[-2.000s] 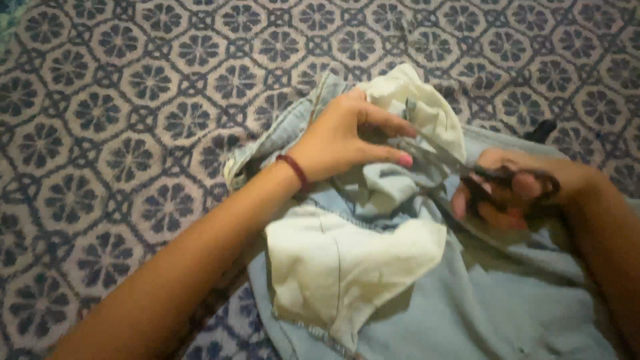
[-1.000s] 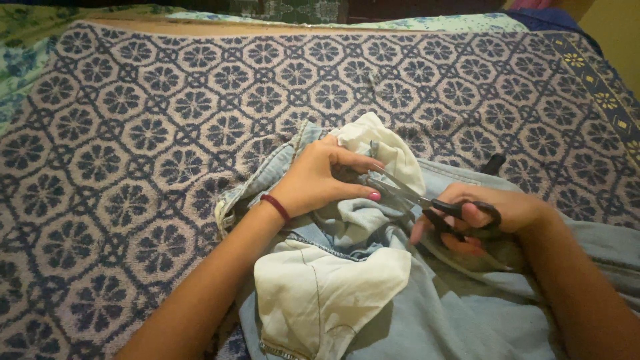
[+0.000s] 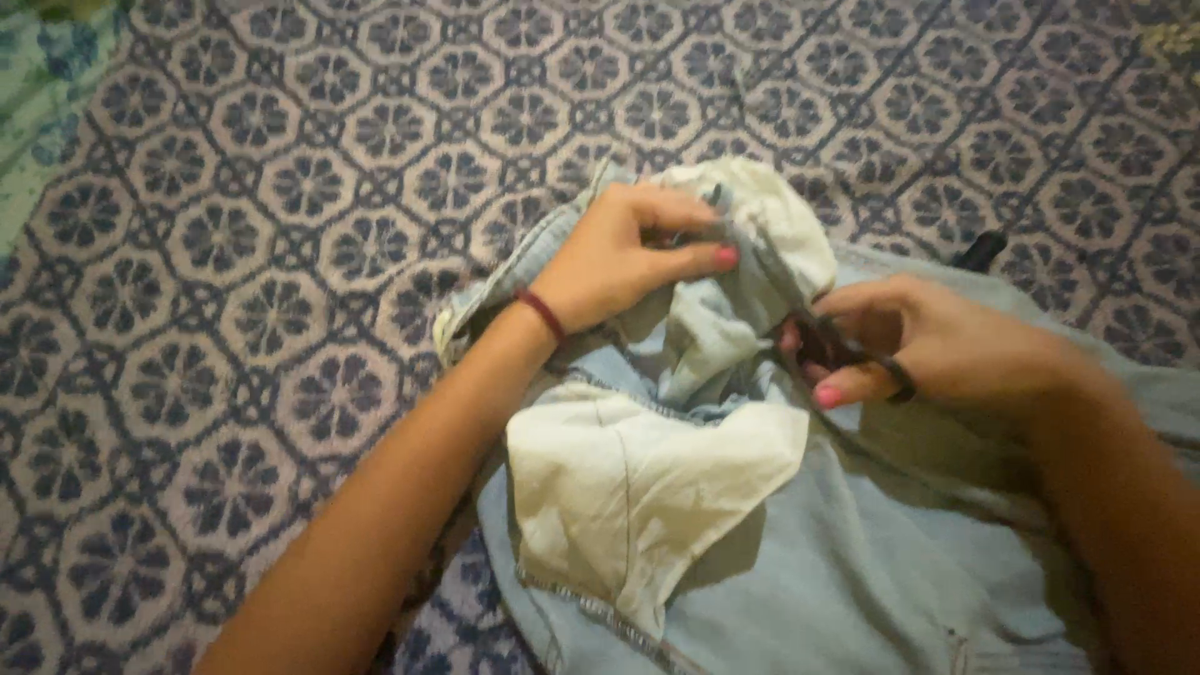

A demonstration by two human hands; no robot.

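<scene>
Light blue denim jeans (image 3: 844,562), with pale pocket linings turned outward, lie spread below both hands. My left hand (image 3: 628,253), a dark red band at its wrist, pinches denim beside the upper pocket lining (image 3: 787,216). The lower pocket lining (image 3: 647,478) lies nearer the camera. My right hand (image 3: 891,347) grips the dark handles of a pair of scissors (image 3: 844,347). The scissors' blades point up and left toward my left fingertips; blur hides whether they touch the cloth.
Beneath the jeans is a patterned cloth (image 3: 375,141) with dark flowers in octagons. A small black object (image 3: 982,251) pokes out at the jeans' upper right edge. A green and blue fabric (image 3: 56,103) shows at the top left.
The view has tilted down since a second ago. My right hand has turned, and the scissors' handles sit differently in its fingers. My left hand stays at the denim by the upper lining.
</scene>
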